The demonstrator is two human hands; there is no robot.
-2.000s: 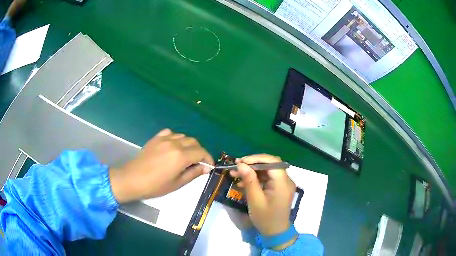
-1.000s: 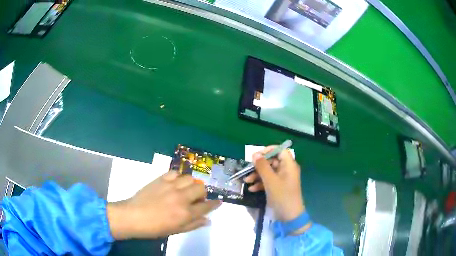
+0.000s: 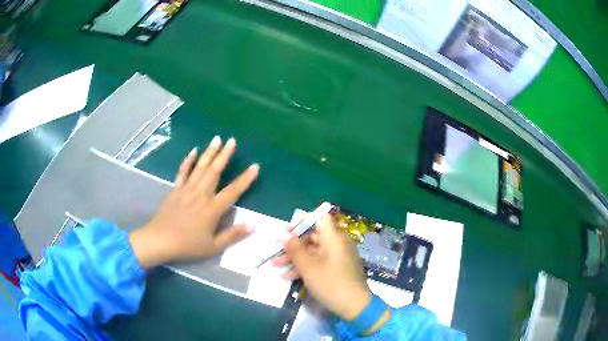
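Observation:
A tablet assembly [image 3: 419,266] lies open in front of me on a white sheet [image 3: 440,233], its mainboard with gold patches [image 3: 360,230] at the far end. My right hand [image 3: 327,270] holds the tweezers [image 3: 303,225] over the tablet's left side, their tip pointing down-left above the white sheet. My hand covers part of the tablet. My left hand [image 3: 197,210] is spread flat, fingers apart, over the grey release-liner sheets [image 3: 133,196] and holds nothing that I can see.
Another open tablet [image 3: 470,166] lies at the right, and one [image 3: 137,20] at the far left. A white sheet [image 3: 50,103] and clear film [image 3: 148,143] are at the left. Pale strips [image 3: 547,306] lie at the lower right. Printed instructions [image 3: 480,40] hang on the green partition.
My left hand has left the mainboard and opened over the grey sheets. My right hand has moved left and down with the tweezers, off the board. The view has shifted.

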